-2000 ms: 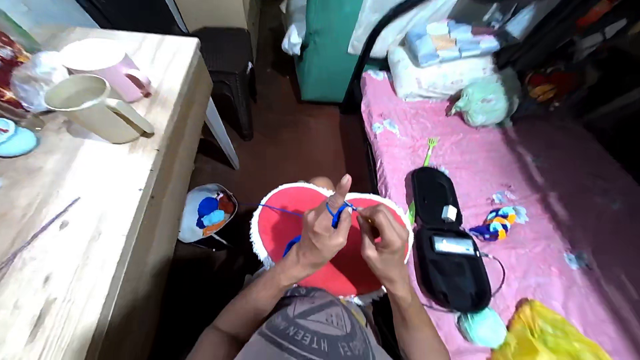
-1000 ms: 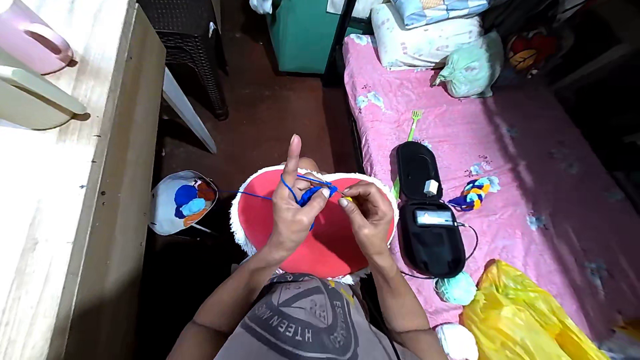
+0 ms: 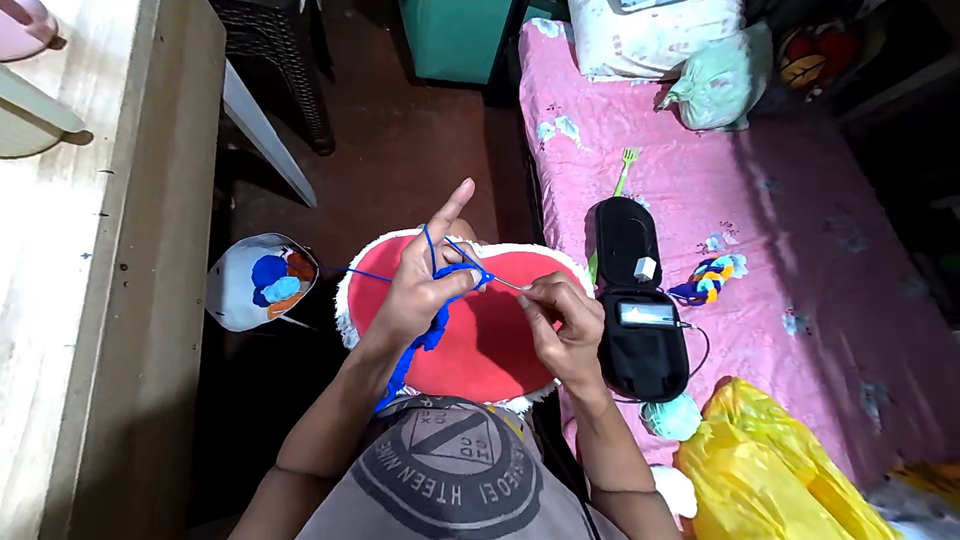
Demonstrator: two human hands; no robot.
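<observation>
My left hand (image 3: pixel 424 289) pinches blue crochet work (image 3: pixel 435 326) between thumb and fingers, its index finger raised with blue yarn looped round it. In my right hand (image 3: pixel 566 322) is a thin metal crochet hook (image 3: pixel 508 283), its tip at the edge of the blue work near my left thumb. Beneath both hands a red heart-shaped cushion (image 3: pixel 480 352) with white fringe lies on my lap. From the left hand a blue strand runs left to a white bag (image 3: pixel 232 289) holding blue, light blue and orange yarn balls.
A wooden table (image 3: pixel 157 247) is at left. On the pink bed (image 3: pixel 757 300) at right lie an open black case (image 3: pixel 645 352), a green plastic fork (image 3: pixel 626 169), a braided yarn piece (image 3: pixel 709 281), a mint yarn ball (image 3: pixel 671 416) and a yellow plastic bag (image 3: pixel 772 472).
The view has shifted. My left index finger, upright before, now leans to the right, and the blue strand lies differently around it. Both hands stay close together over the cushion.
</observation>
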